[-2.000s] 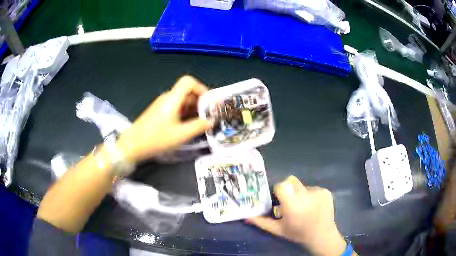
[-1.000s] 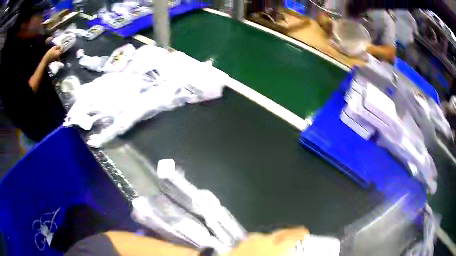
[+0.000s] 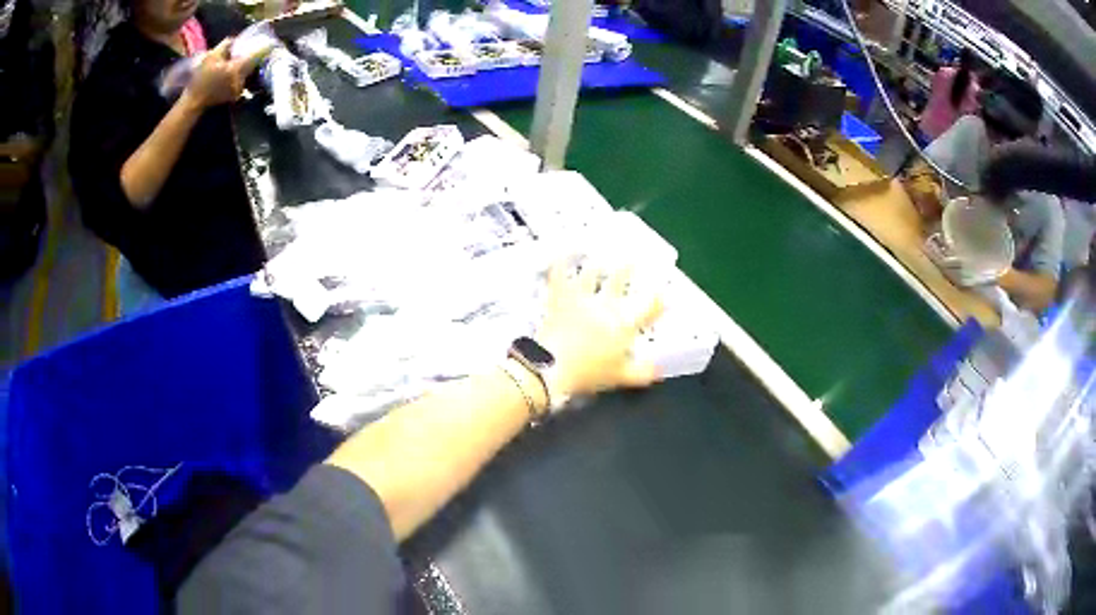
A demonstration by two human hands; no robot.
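Observation:
My left hand (image 3: pixel 601 324), with a dark fitness band and a bracelet, reaches in from the lower left. It lies over a white power strip (image 3: pixel 685 345) at the near right end of a pile, with the fingers over the top and the thumb along the near side. The fingers are washed out by glare. The pile of white power strips and bagged cords (image 3: pixel 397 258) covers the bench to the left of the hand. My right hand is not in view.
A blue bin (image 3: pixel 180 372) stands left of the dark bench (image 3: pixel 673 481). A green conveyor (image 3: pixel 721 240) and a metal post (image 3: pixel 560 84) lie beyond. Blurred clear bags (image 3: pixel 998 445) lie over blue sheets at right. Another worker (image 3: pixel 150 156) stands at upper left; others sit across the conveyor.
The view has swung left from the two open housings to the pile. My left hand has moved forward from the bottom edge with a white unit and is now at the pile.

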